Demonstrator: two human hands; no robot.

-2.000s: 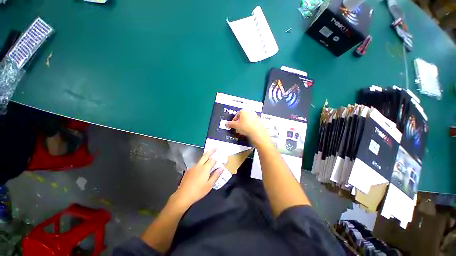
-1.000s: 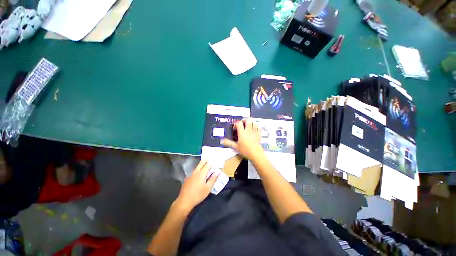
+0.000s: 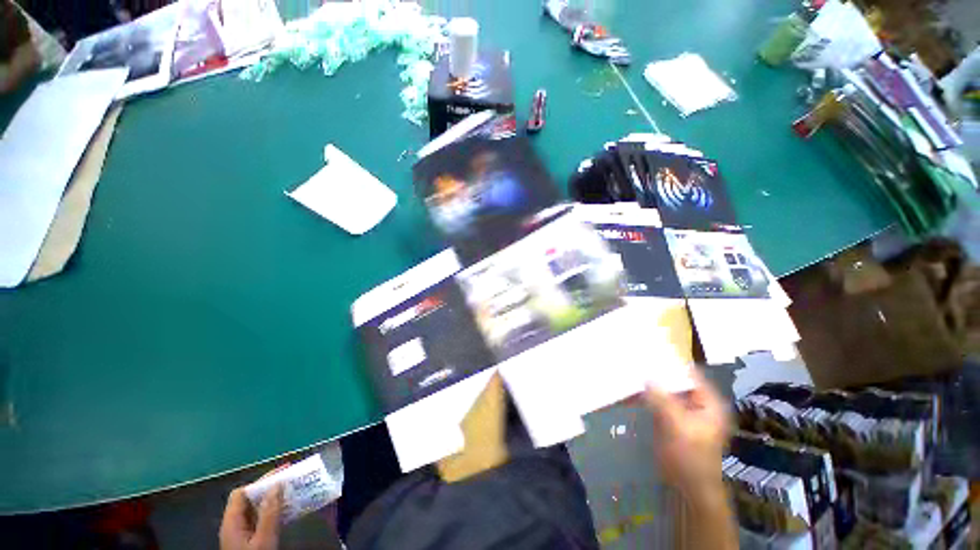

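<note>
An unfolded box blank (image 3: 424,349) lies in front of me, blurred, with its black panel, white square, photo panel and wave-logo panel facing up. Its lower white and brown flaps reach over the table edge. A pile of similar blanks (image 3: 688,193) stands to its right, partly covered. My right hand (image 3: 693,424), blurred, pinches the edge of a white flap at the lower right; whether this flap belongs to the near blank or the pile is unclear. My left hand (image 3: 253,521), cut by the bottom edge, holds the sticker sheet (image 3: 306,486) below the table edge.
A creased white paper (image 3: 346,193) lies behind the blank. Beyond are a black box (image 3: 496,81) with a white cylinder, a red tool (image 3: 537,111), green shredded filler (image 3: 344,38) and a white pack (image 3: 689,83). White sheets (image 3: 48,161) lie left. More blanks (image 3: 849,419) are stacked low right.
The view has swung right. My right hand has left the black panel and moved right to a white flap. My left hand with the sticker sheet has moved left, away from the blank.
</note>
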